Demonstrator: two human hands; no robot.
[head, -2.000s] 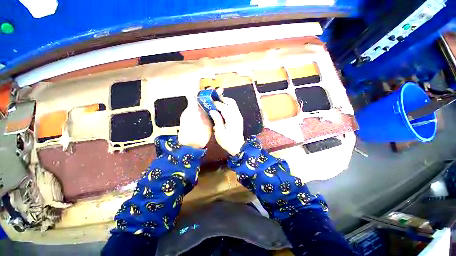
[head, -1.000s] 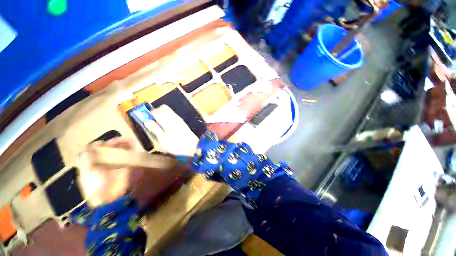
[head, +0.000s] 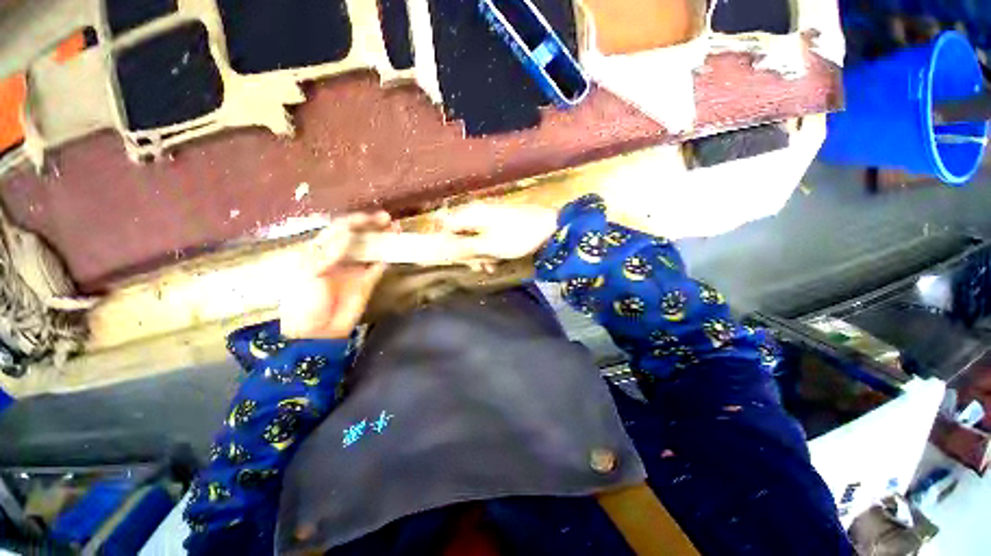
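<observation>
The blue cutting die (head: 540,54) lies at the top over a black patch in an opening of the beige leather sheet (head: 259,112), with no hand on it. My left hand (head: 329,288) is at the bed's front edge, palm up, around the left end of a tan piece (head: 418,250), seen nearly edge-on. My right hand (head: 505,231) is at its right end; its fingers are washed out, so its grip cannot be told. A brownish area under the piece is blurred.
The maroon cutting pad (head: 359,147) shows along the front, bordered by the pale yellowish board (head: 163,315). Crumpled offcuts (head: 38,288) lie at the left end. A blue bucket (head: 886,109) stands at the right. A white table corner (head: 886,445) shows lower right.
My right hand has let go of the die and come down to the front edge, near my left hand. The view has swung back and tilted down, showing more apron.
</observation>
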